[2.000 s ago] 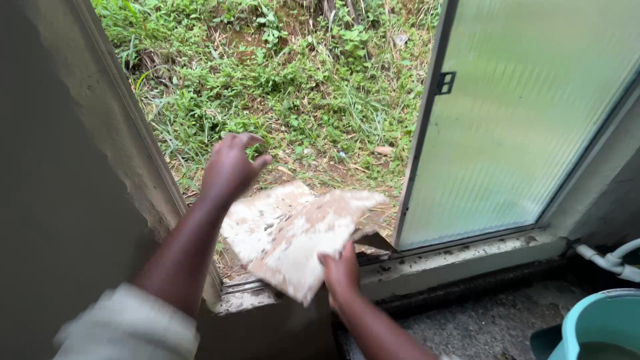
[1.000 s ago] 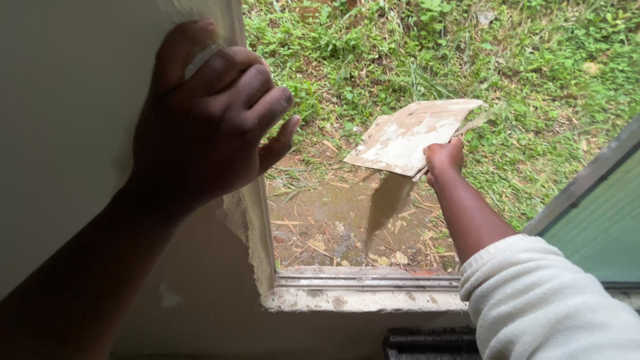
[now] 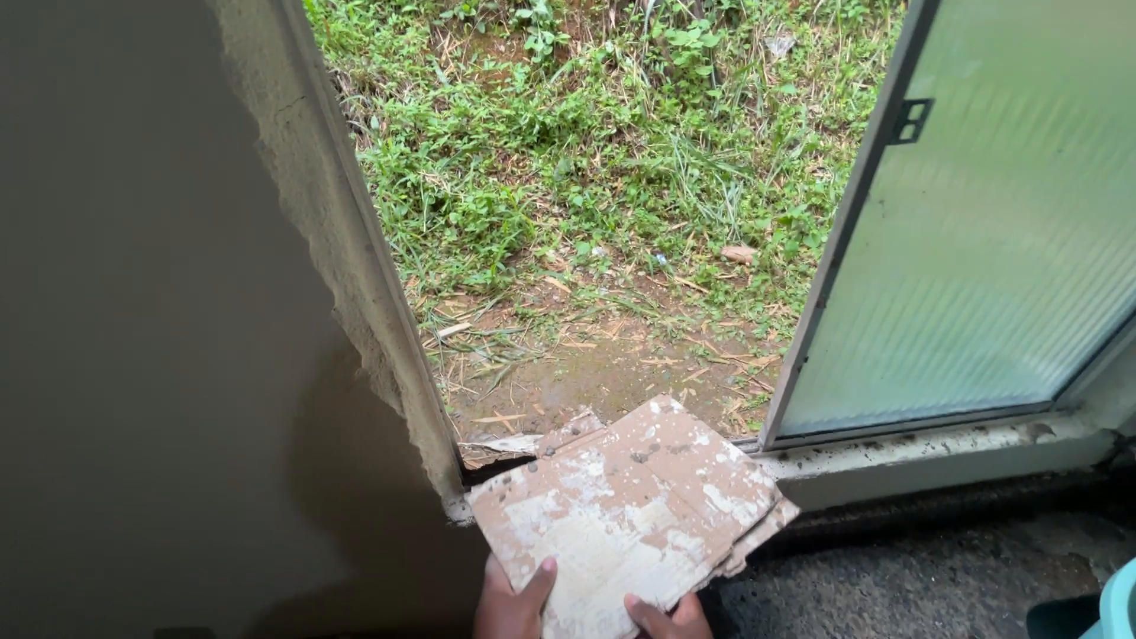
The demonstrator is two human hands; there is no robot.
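Both hands hold several stacked pieces of worn cardboard [image 3: 621, 506], brown with peeled white patches and dark specks, at the bottom middle of the head view. My left hand [image 3: 515, 599] grips the lower left edge, thumb on top. My right hand [image 3: 670, 617] grips the lower right edge, also with its thumb on top. The fingers beneath the cardboard are hidden. The stack is tilted in front of the window sill [image 3: 932, 457] and covers part of it.
A sliding window pane of ribbed glass [image 3: 985, 257] stands at the right. At the left is a wall [image 3: 160, 311] with a rough plaster edge. Outside lie soil and green weeds [image 3: 568, 169]. A turquoise bucket [image 3: 1120, 603] is at the lower right.
The cardboard, held outside by my right hand a second ago, is back on the near side of the sill. My left hand has come down from beside the wall and now grips it too.
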